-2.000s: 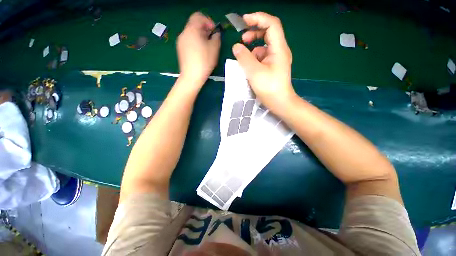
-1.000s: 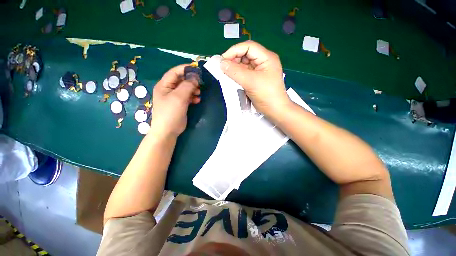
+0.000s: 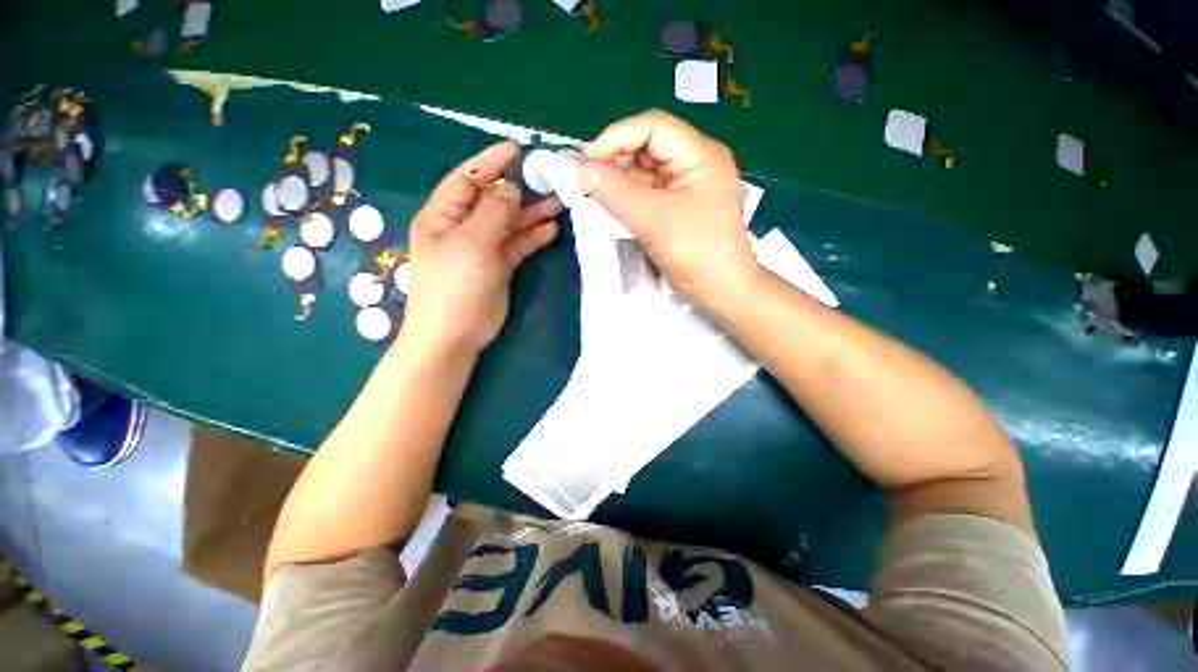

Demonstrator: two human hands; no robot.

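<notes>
My left hand (image 3: 466, 243) holds a dark round module (image 3: 537, 172) with a pale round face and an orange-gold tail, at the bench's far edge. My right hand (image 3: 664, 197) pinches the top end of a white sticker sheet (image 3: 591, 381) between thumb and finger. The sheet's end touches or overlaps the module's face; the exact contact is hidden. Grey squares (image 3: 636, 267) show on the sheet below my right hand. Other sheets lie under it, spread towards me.
Loose pale-faced modules (image 3: 315, 230) lie left of my left hand, with another pile (image 3: 50, 147) farther left. On the green belt (image 3: 788, 40) lie modules with white squares (image 3: 696, 82) and dark ones (image 3: 851, 76). A person's shoe (image 3: 103, 427) shows at lower left.
My left hand has brought the module up to the sheet's end, and its pale face now shows. Earlier, both hands were over the belt with a grey square. Belt parts have moved right.
</notes>
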